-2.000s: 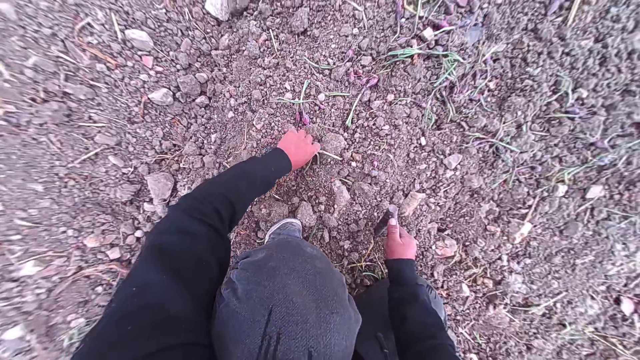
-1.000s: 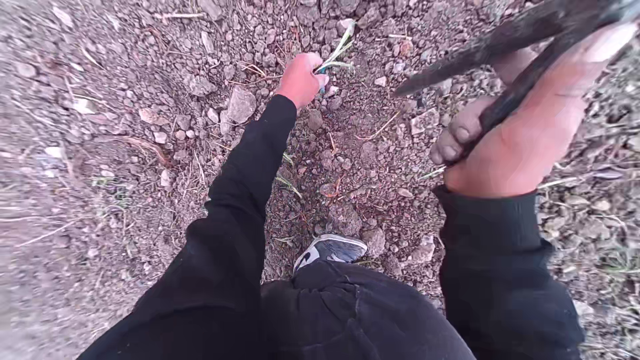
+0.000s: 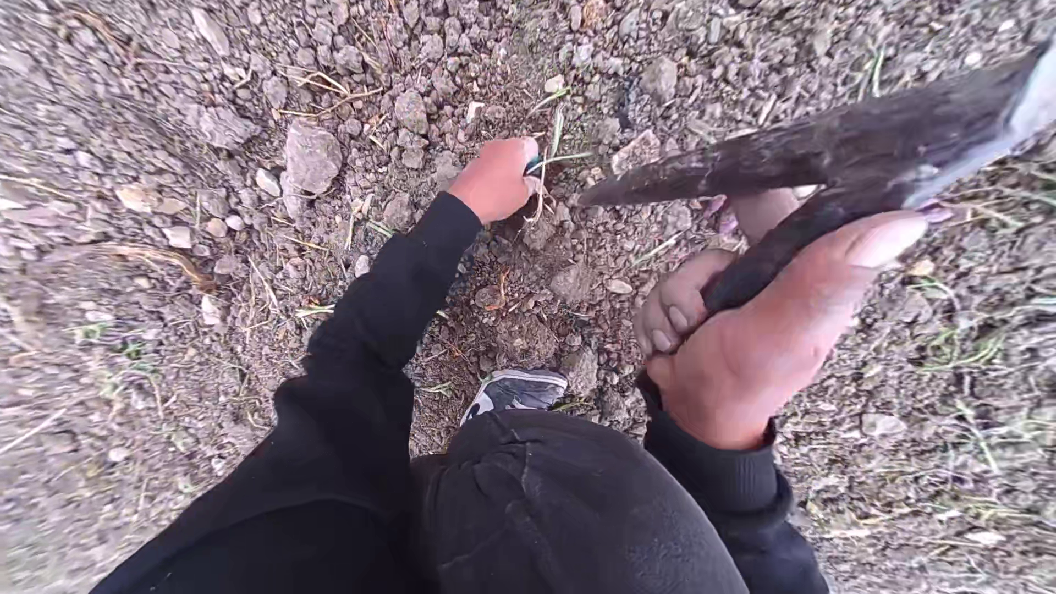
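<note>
My right hand (image 3: 759,313) is wrapped around the dark handle of a forked hand tool (image 3: 825,157), raised close to the camera. The tool's long dark arm tapers leftward to a point beside my left hand, and its pale far end runs out of view at the upper right. Down at the soil, my left hand (image 3: 499,180) is closed around the green and whitish stalks of a small plant (image 3: 557,136). The plant's lower part and my fingertips are partly hidden.
Stony, cloddy soil (image 3: 511,330) surrounds both hands. A larger rock (image 3: 313,157) lies left of my left hand. My shoe (image 3: 516,389) and dark-clothed knee (image 3: 577,511) are at the bottom. Thin green plants (image 3: 961,351) and dry stalks lie on the right.
Two seconds ago my right hand was low near the ground; one second ago it was raised with the tool, as now. My left hand stays at the soil with the stalks seen one second ago.
</note>
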